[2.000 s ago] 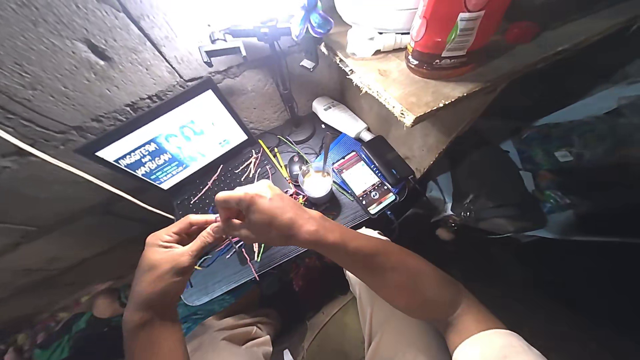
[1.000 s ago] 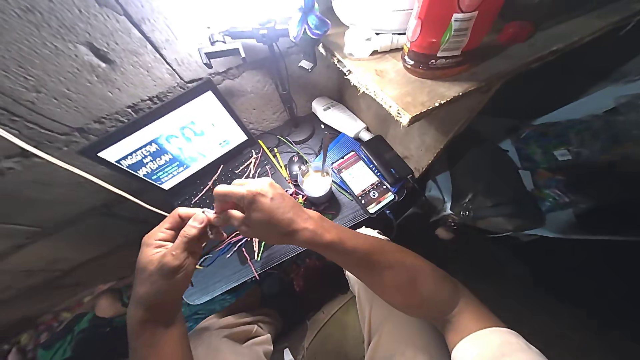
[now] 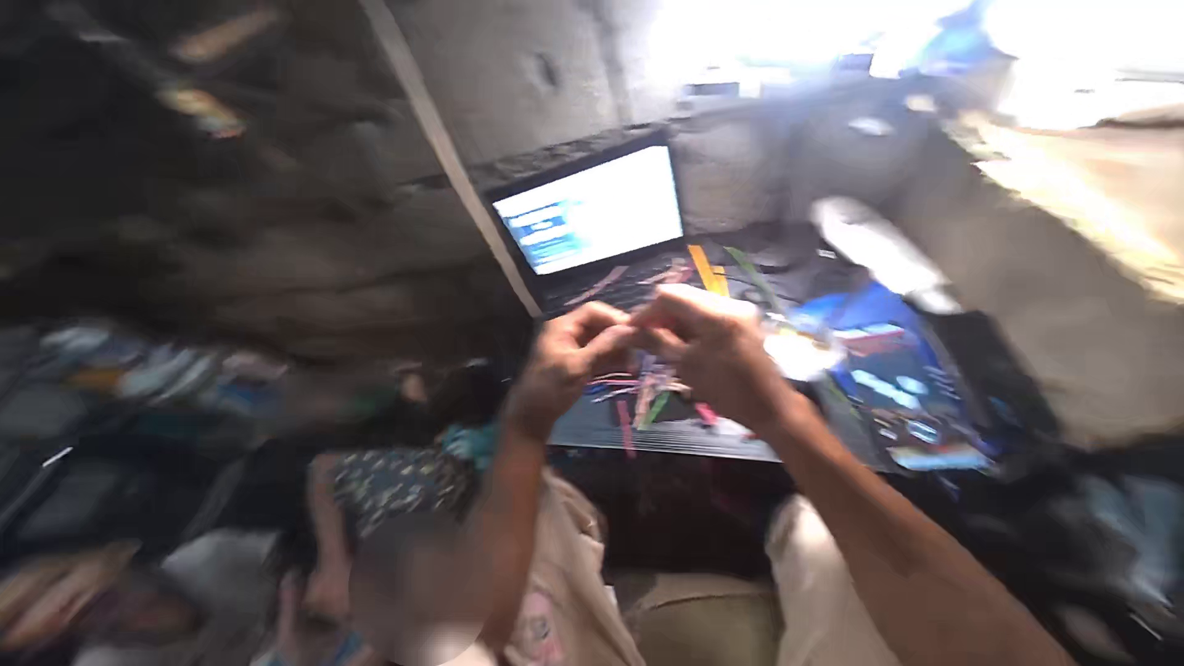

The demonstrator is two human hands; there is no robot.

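Fingertips pinched together, my left hand [image 3: 573, 356] and my right hand [image 3: 712, 347] meet above the small table, in front of the laptop [image 3: 592, 213]. Whatever lies between the fingers is too small and blurred to make out. Below and behind the hands, thin colored strips or wires [image 3: 647, 398] in pink, blue and green lie on the table and the laptop's keyboard. Yellow strips [image 3: 708, 268] stand out beyond my right hand. Right of that hand is a brightly lit cup or small container [image 3: 800, 351].
A phone [image 3: 888, 379] and a white elongated object [image 3: 883, 250] lie at the right, below a wooden ledge [image 3: 1091, 203]. A pale cable or strip [image 3: 453, 166] runs down left of the laptop. Another person [image 3: 407, 518] is at lower left.
The view has swung strongly to the left and is blurred; a person now shows at lower left. Both hands remain close together in front of the laptop.
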